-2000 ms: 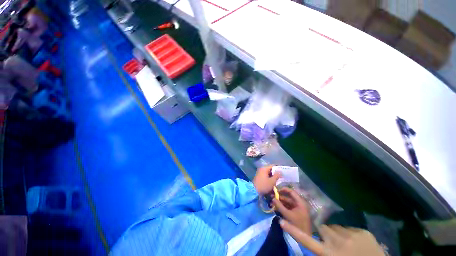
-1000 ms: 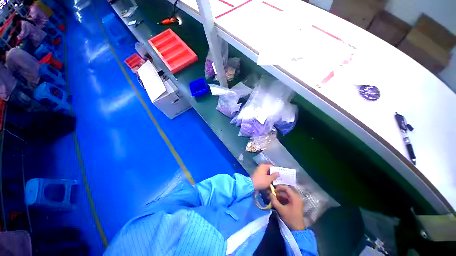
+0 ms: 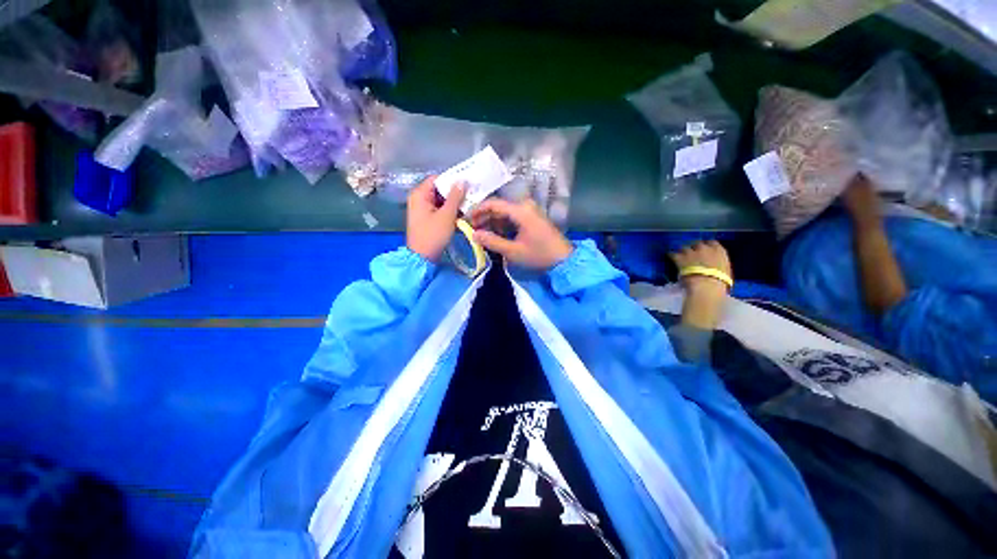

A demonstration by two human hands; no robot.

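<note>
My left hand point(image 3: 431, 222) holds a white paper label point(image 3: 477, 179) between thumb and fingers. A yellowish tape roll point(image 3: 468, 249) hangs at the fingers between my two hands. My right hand point(image 3: 518, 233) is close beside it, fingers bent at the roll's top edge; fingertips partly hide one another. Behind the hands a clear plastic parts bag point(image 3: 558, 153) lies on the green shelf point(image 3: 612, 207), with small shiny and beige pieces in it.
Clear bags with purple parts point(image 3: 312, 142), a blue bin point(image 3: 104, 183), a red tray point(image 3: 15, 173) and a white carton point(image 3: 66, 273) are left. Labelled bags point(image 3: 691, 147), point(image 3: 804, 153) are right. Another person's hand point(image 3: 703, 265) and a person in blue point(image 3: 907, 284) are close right.
The view has swung to the right and down onto the shelf. The label and tape roll are still at my hands. The bags and people at the right have come into view; the worktop has left it.
</note>
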